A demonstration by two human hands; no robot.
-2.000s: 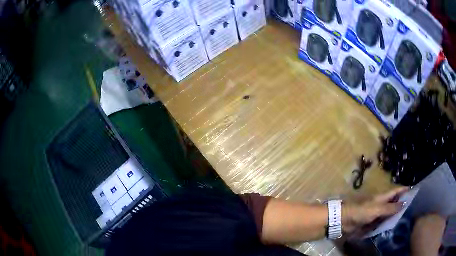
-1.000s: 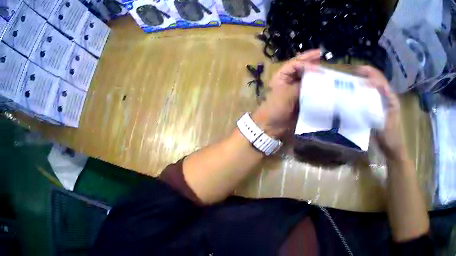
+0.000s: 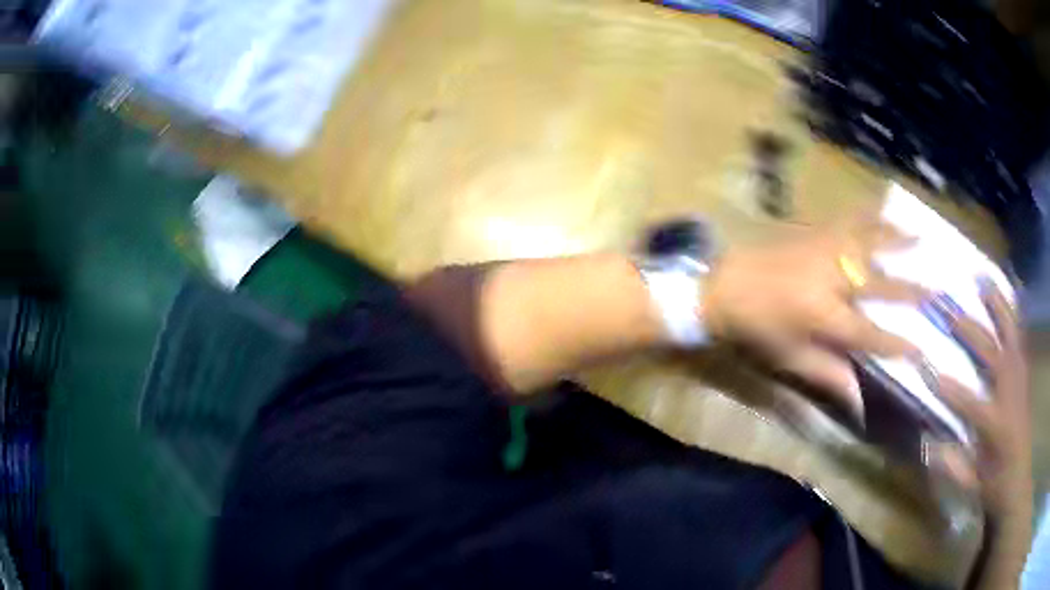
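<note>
The view is blurred. A white retail box (image 3: 938, 259) is held between both hands at the right, above the tan tabletop. My left hand (image 3: 800, 311), with a watch on its wrist and a ring, lies across the near side of the box. My right hand (image 3: 1004, 403) is around its far right side. A dark opening or dark content shows at the box's lower part; what it is cannot be told. A short black cable (image 3: 769, 173) lies on the table beyond my left hand.
A black cable heap (image 3: 921, 87) is at the upper right. Stacked white boxes (image 3: 248, 63) stand at the upper left. The tan tabletop (image 3: 518, 127) lies between them. A dark crate (image 3: 207, 386) and a white item (image 3: 236, 231) are at the left, over the green floor.
The view has swung left since the last frame. The box is turned and tilted in both hands, and my left hand now lies over its side. The short cable still lies on the table.
</note>
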